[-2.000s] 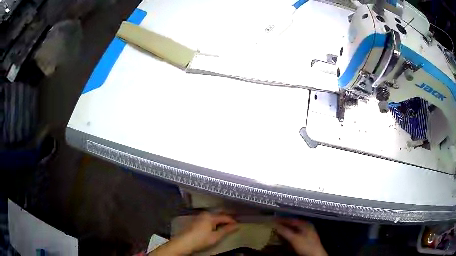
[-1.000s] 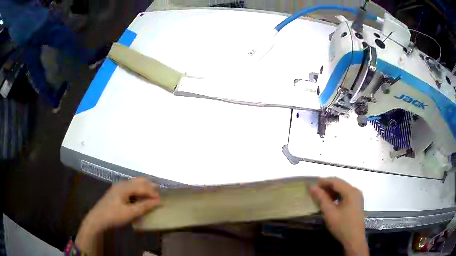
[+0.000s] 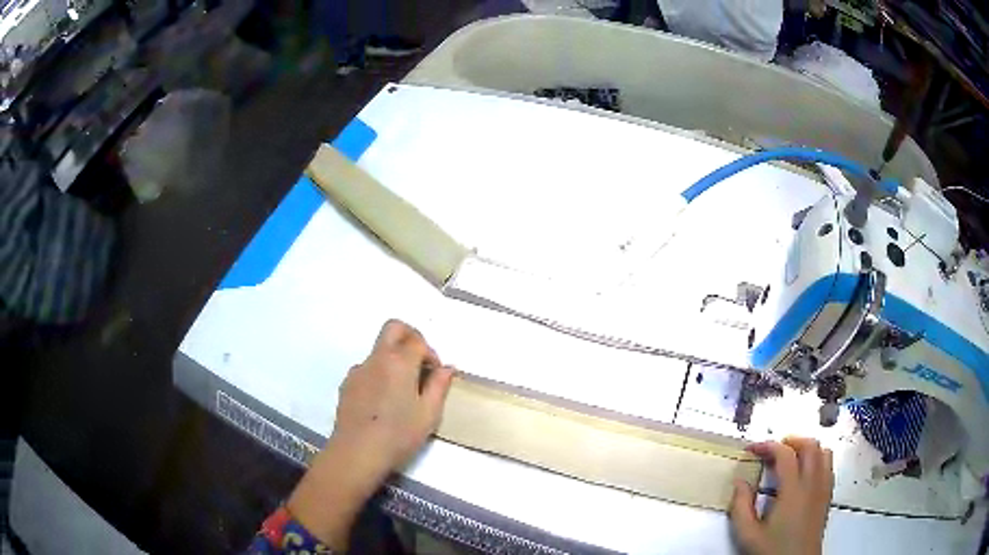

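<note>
A khaki fabric band (image 3: 596, 441) lies along the front of the white table. My left hand (image 3: 396, 396) grips its left end between thumb and fingers. My right hand (image 3: 786, 493) grips its right end, just in front of the sewing machine's bed. Behind it, joined bands run across the table: a khaki strip (image 3: 393, 217) at the left and a pale strip (image 3: 564, 314) that reaches the presser foot (image 3: 748, 399). The sewing machine (image 3: 824, 293) stands at the right.
Blue tape (image 3: 293, 222) is at the table's left end. A blue hose (image 3: 748, 165) curves behind the machine head. A cream trough (image 3: 607, 60) lies behind the table. Striped cloth (image 3: 891, 425) is under the machine arm. A tape measure (image 3: 466, 528) runs along the front edge.
Both hands have come up from below the table's front edge, bringing the khaki band onto the table. The view has shifted, so the trough behind the table now shows more.
</note>
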